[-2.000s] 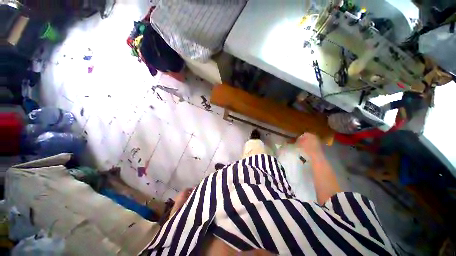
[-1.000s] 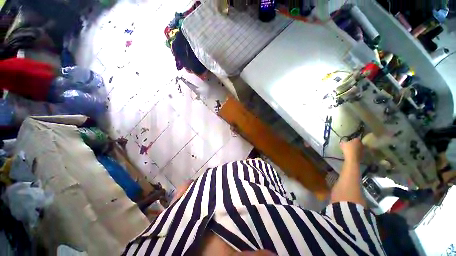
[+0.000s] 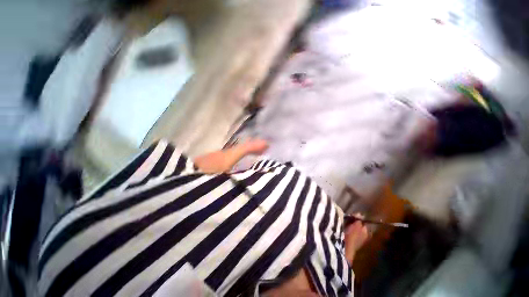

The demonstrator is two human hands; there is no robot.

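The view is blurred. My right hand (image 3: 356, 233) is at the lower right beside my striped garment, partly hidden by it. It is closed on a thin dark tool with a pale tip (image 3: 395, 224), which looks like shears pointing right. My left hand (image 3: 232, 158) is in front of the garment, fingers extended, with nothing visible in it. A white cut piece (image 3: 136, 96) lies on the beige table (image 3: 217, 75) at the upper left. A dark grey block (image 3: 158, 56), likely the stone weight, lies on it.
The pale floor (image 3: 342, 127) with scattered scraps is beyond the hands. A dark heap (image 3: 473, 129) stands at the right. An orange-brown wooden bench (image 3: 386, 203) is beside my right hand. The striped garment fills the lower middle.
My right hand has left the sewing machine table and now holds the thin tool near my body. The view has swung to the cutting table; my left hand has come further into view.
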